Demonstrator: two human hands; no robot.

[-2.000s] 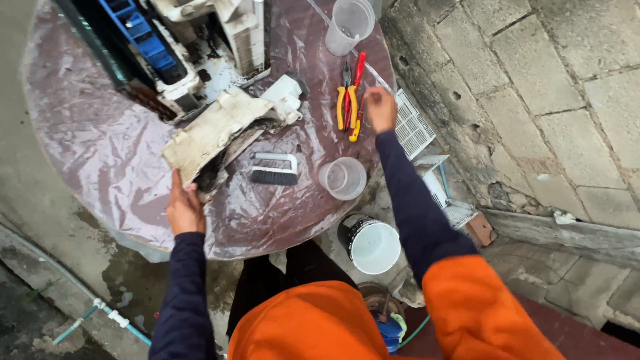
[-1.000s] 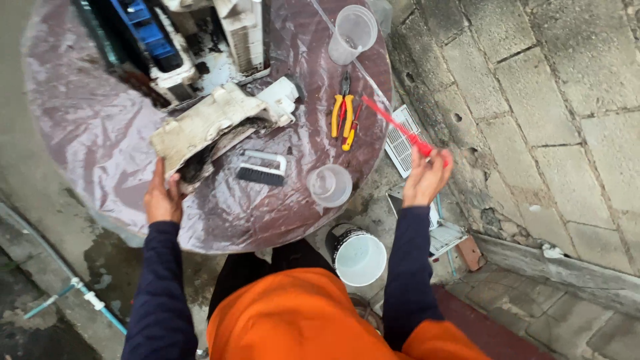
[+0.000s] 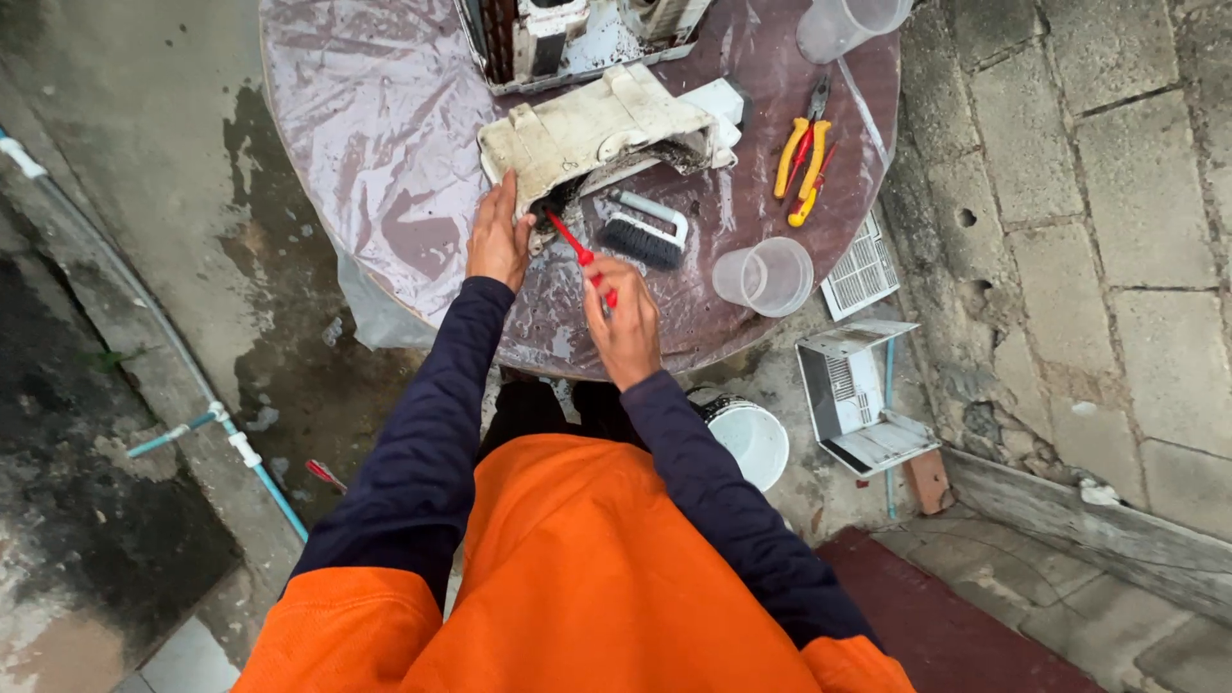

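Observation:
My left hand (image 3: 498, 234) grips the near left edge of a dirty cream plastic housing (image 3: 587, 125) on the round table. In my right hand (image 3: 624, 318) is a red-handled screwdriver (image 3: 577, 247); its tip end reaches the dark opening at the housing's near left corner, where the exact contact is hidden. A scrub brush with a light handle and dark bristles (image 3: 643, 238) lies just right of the screwdriver. Yellow-and-red pliers (image 3: 801, 149) rest farther right, partly over another red and yellow tool (image 3: 813, 191).
The table (image 3: 385, 173) has a plastic cover. A dirty appliance chassis (image 3: 597, 48) stands at its far side. Clear plastic cups (image 3: 763, 277) sit at the right. Beyond the near right edge are a white bucket (image 3: 751, 445), a vented panel (image 3: 861, 269), an open casing (image 3: 859, 395) and a stone wall.
My right hand picked up the red screwdriver from beside the pliers, swung it out right of the table, then brought it left to the housing. My left hand stays at the housing.

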